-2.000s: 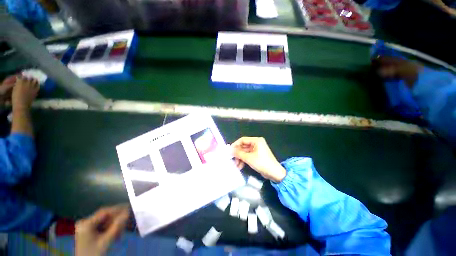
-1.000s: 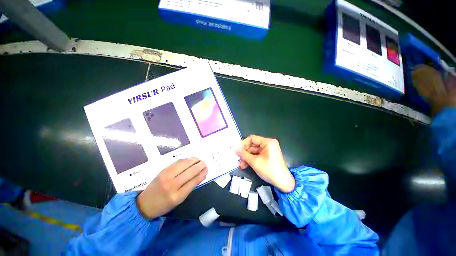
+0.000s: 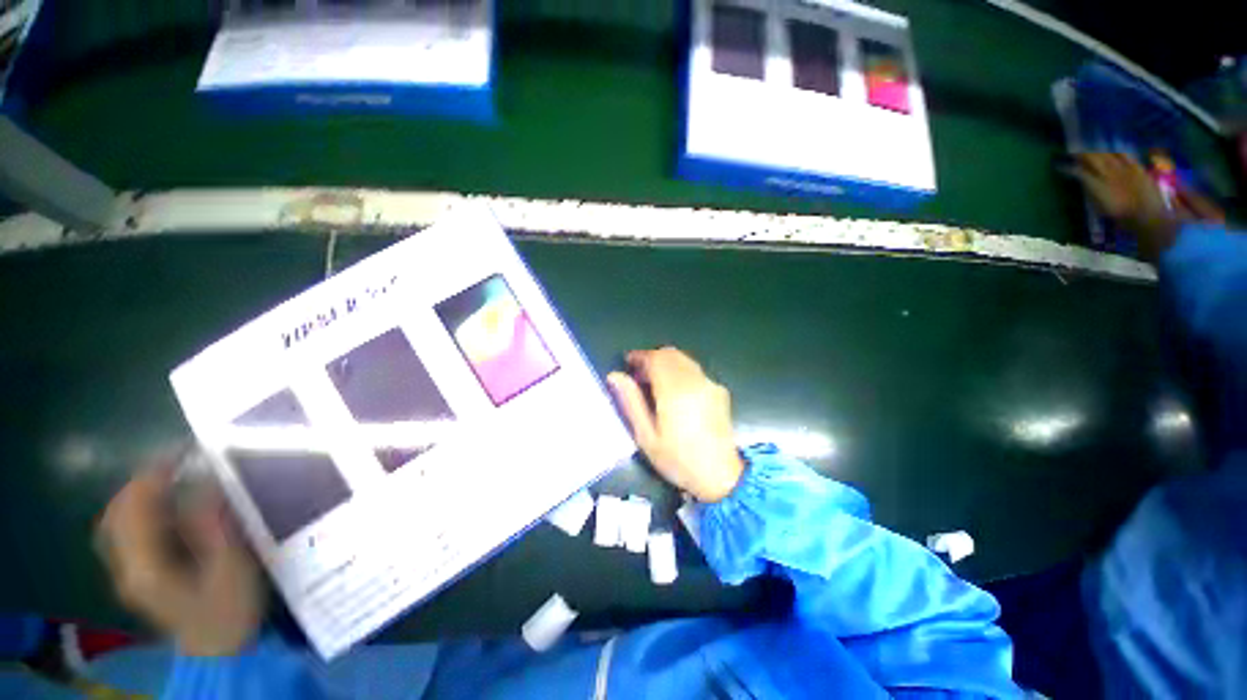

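A white tablet retail box [image 3: 410, 451] with blue sides lies tilted in front of me, two dark devices and one pink device printed on its face. My right hand [image 3: 677, 421] is at the box's right edge, its fingers touching or very near it. My left hand [image 3: 185, 554] is blurred at the box's left edge; whether it grips the box is unclear. Several small white labels [image 3: 622, 522] lie loose on the dark bench below the box, and another [image 3: 550, 622] lies nearer my body.
Beyond the pale edge rail [image 3: 615, 219], two boxes lie on the green conveyor belt [image 3: 588, 137], one upper left [image 3: 349, 55] and one upper right [image 3: 807, 103]. A neighbour's hand [image 3: 1128, 185] touches a blue box at far right. A grey post stands at left.
My left hand has moved off the box's face to its left edge. My right hand has shifted slightly left and up. The box sits further left, and belt boxes appear further left.
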